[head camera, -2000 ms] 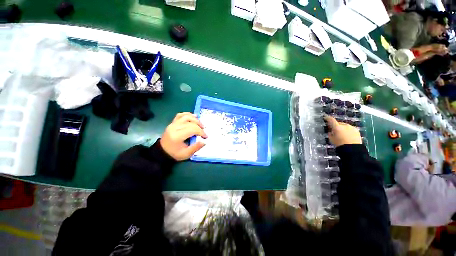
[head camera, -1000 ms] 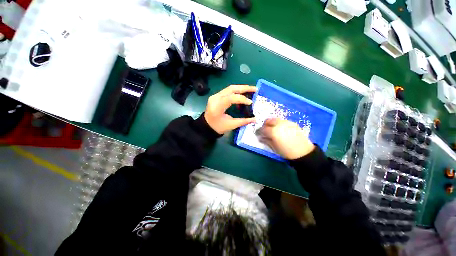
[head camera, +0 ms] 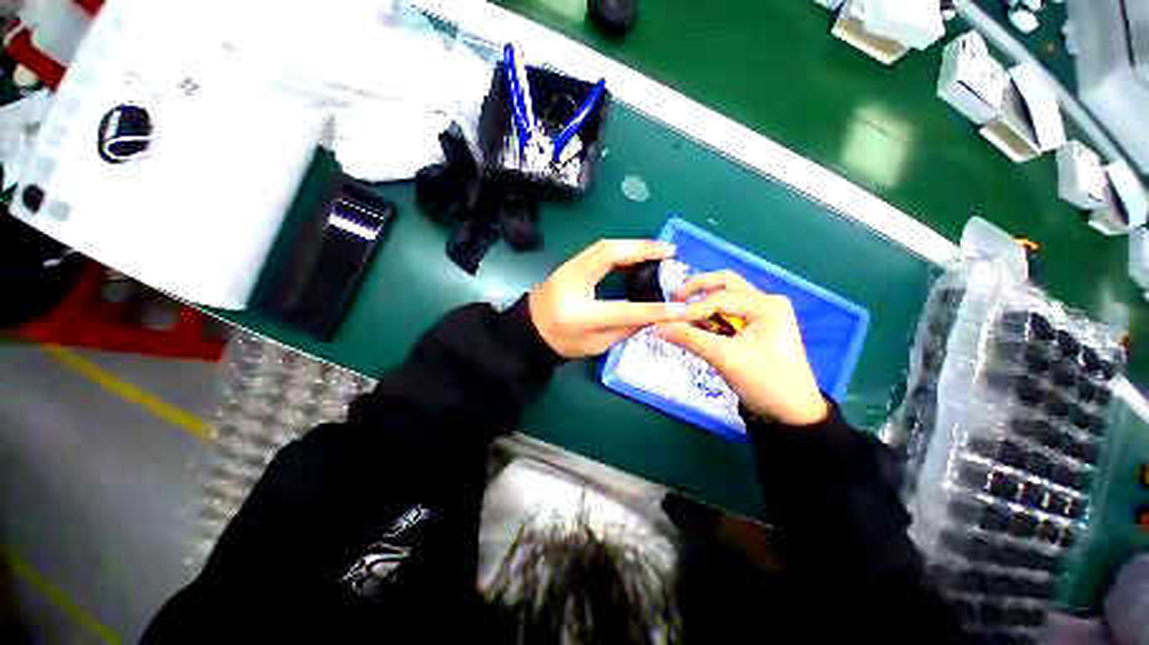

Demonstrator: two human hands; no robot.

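Note:
My left hand (head camera: 586, 302) holds a black housing (head camera: 645, 282) between thumb and fingers over the left side of the blue parts tray (head camera: 861, 338). My right hand (head camera: 760, 347) is beside it, over the tray, with fingertips close to the housing. A small orange-yellow piece (head camera: 725, 324) shows between the right fingers. Tiny white specks (head camera: 687, 373) lie in the tray below. Whether the right fingertips touch the housing is hard to tell.
The clear blister tray (head camera: 939, 466) with black units is at right. Tool box (head camera: 576, 173) with blue-handled pliers, crumpled black bundle (head camera: 473, 208), flat black rectangle (head camera: 330, 271) and white sheet (head camera: 189, 202) are left. White boxes (head camera: 989, 95) are upper right.
My right hand has moved from the blister tray to the blue tray, then up beside the housing, and the orange-yellow piece now shows. My left hand has come to hold the housing. The view has shifted.

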